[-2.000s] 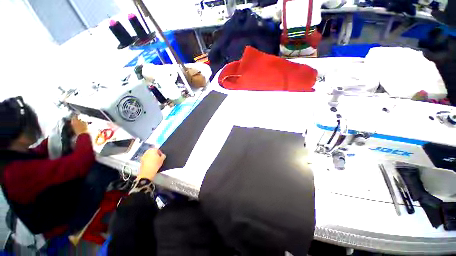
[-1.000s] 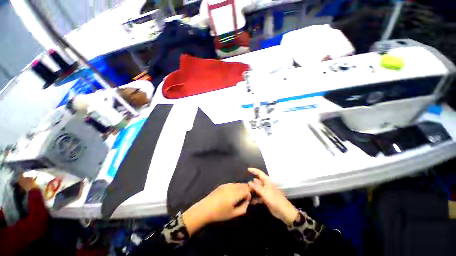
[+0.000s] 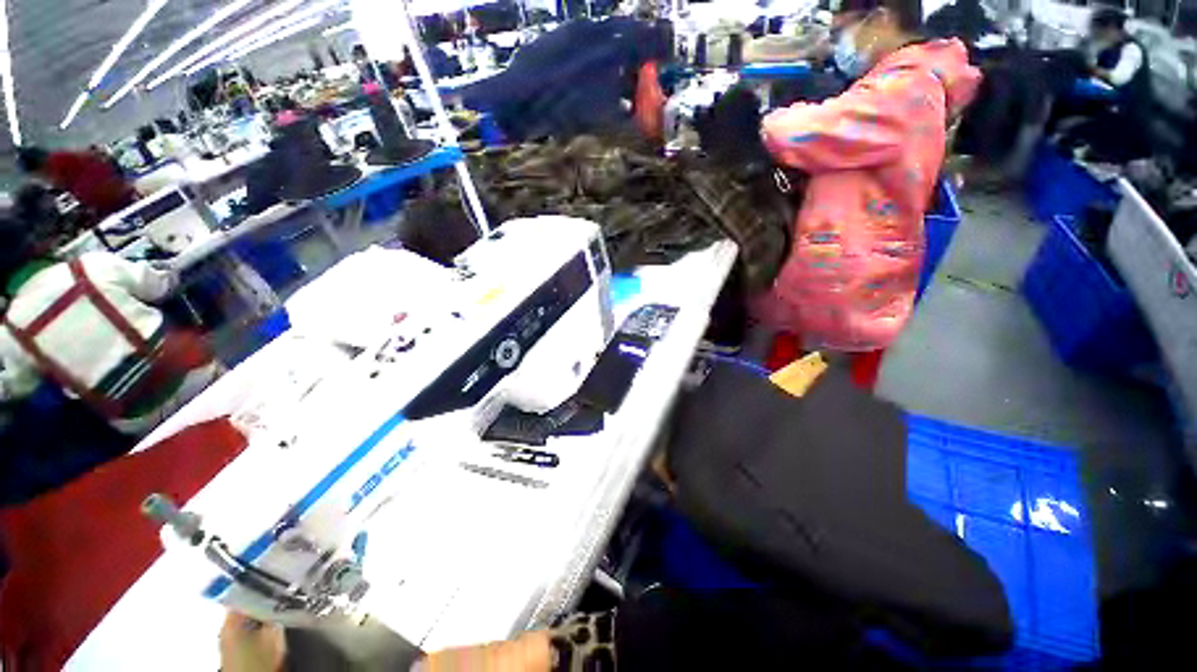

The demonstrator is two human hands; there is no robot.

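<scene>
A dark cloth piece (image 3: 352, 646) shows at the bottom edge, below the needle area of the white sewing machine (image 3: 523, 344). My left hand (image 3: 252, 643) is at the cloth's left, cut off by the bottom edge. My right hand (image 3: 488, 654) reaches in from the right at the cloth's other side, also cut off, with a leopard-print cuff at the wrist. The frame does not show whether either hand grips the cloth. Stacked dark cut pieces (image 3: 814, 486) lie to the right of the table.
Tweezers (image 3: 505, 474), a thin black tool (image 3: 525, 454) and dark scraps (image 3: 538, 420) lie on the machine bed. Red fabric (image 3: 105, 525) is at left. A blue plastic basket (image 3: 1011, 505) sits on the floor at right. A person in a pink top (image 3: 860, 197) stands behind the table.
The view has swung right, bringing the stacked pieces, basket and pink-clad person into view. My hands, earlier together on the dark panel, now show apart at the bottom edge.
</scene>
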